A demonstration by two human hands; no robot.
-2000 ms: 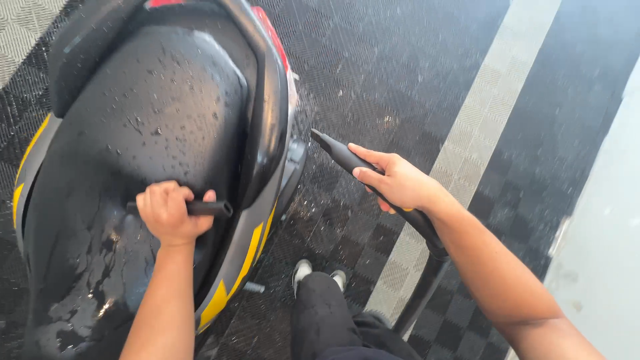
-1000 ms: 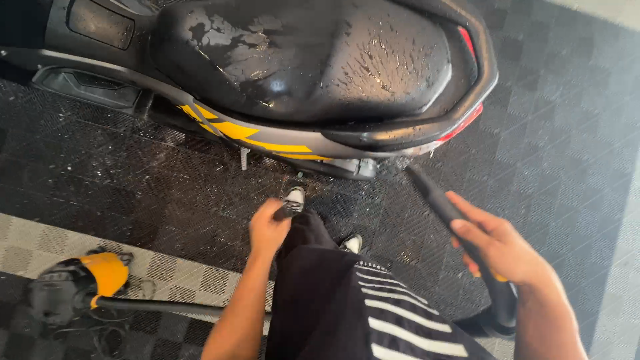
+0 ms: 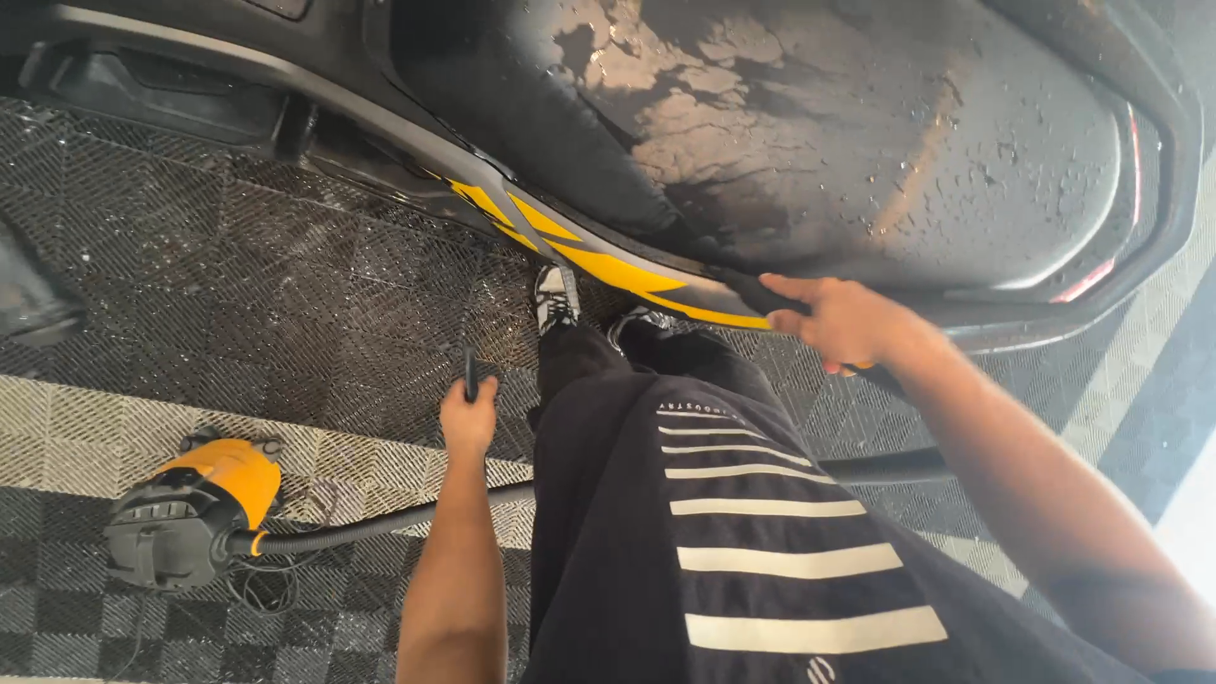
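My right hand (image 3: 836, 323) grips a black blower or vacuum hose nozzle (image 3: 760, 291) beside the scooter's side panel (image 3: 617, 271), which is grey with yellow stripes. Whether its tip touches the panel cannot be told. Above it spreads the wet black scooter seat (image 3: 807, 123), with water drops and wet patches. Over the floor, left of my legs, my left hand (image 3: 469, 408) is closed around a small black tool (image 3: 470, 373) whose kind I cannot tell. A ribbed black hose (image 3: 370, 524) passes behind my body toward the right.
A yellow and black blower or vacuum unit (image 3: 199, 508) stands on the floor at the lower left, with a coiled cable (image 3: 266, 579) next to it. Wet interlocking floor tiles (image 3: 323, 275) lie beneath. The grab rail (image 3: 1183, 190) curves around the scooter's rear. My shoes (image 3: 556, 296) are close to its side.
The nozzle in my right hand has moved from the scooter's rear end to its side panel. My left hand has come off the seat. The view has turned and moved considerably.
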